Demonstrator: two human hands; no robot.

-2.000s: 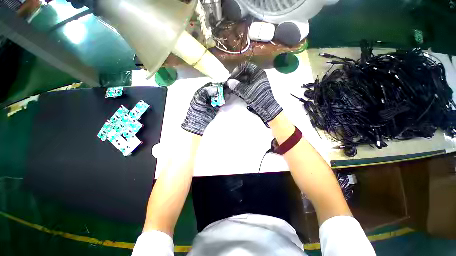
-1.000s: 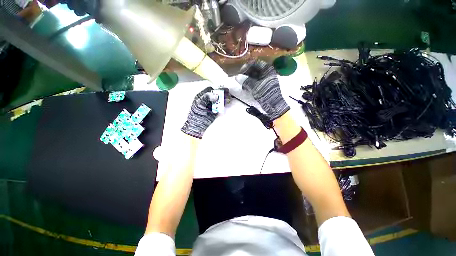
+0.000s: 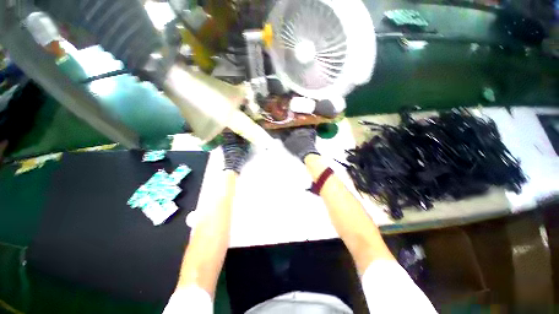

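My left hand, in a grey-black knit glove, is at the back of the white work sheet, beside the fume extractor's pale spout. The spout partly hides its fingers. My right hand, in the same kind of glove, is just right of the spout tip. Its fingertips are blurred, and I cannot see a board or cable in either hand. Several small green-white circuit boards lie on the black mat at left. A dark red strap is on my right wrist.
The extractor cone hangs over the sheet's back left. A white fan stands behind the brown base. A tangled black cable pile lies at right. Brown boxes are below right. One board lies apart at the mat's back edge.
The view has tilted up and blurred, showing more of the fan. Both hands have moved back toward the base. The board in my left hand and the cable by my right no longer show.
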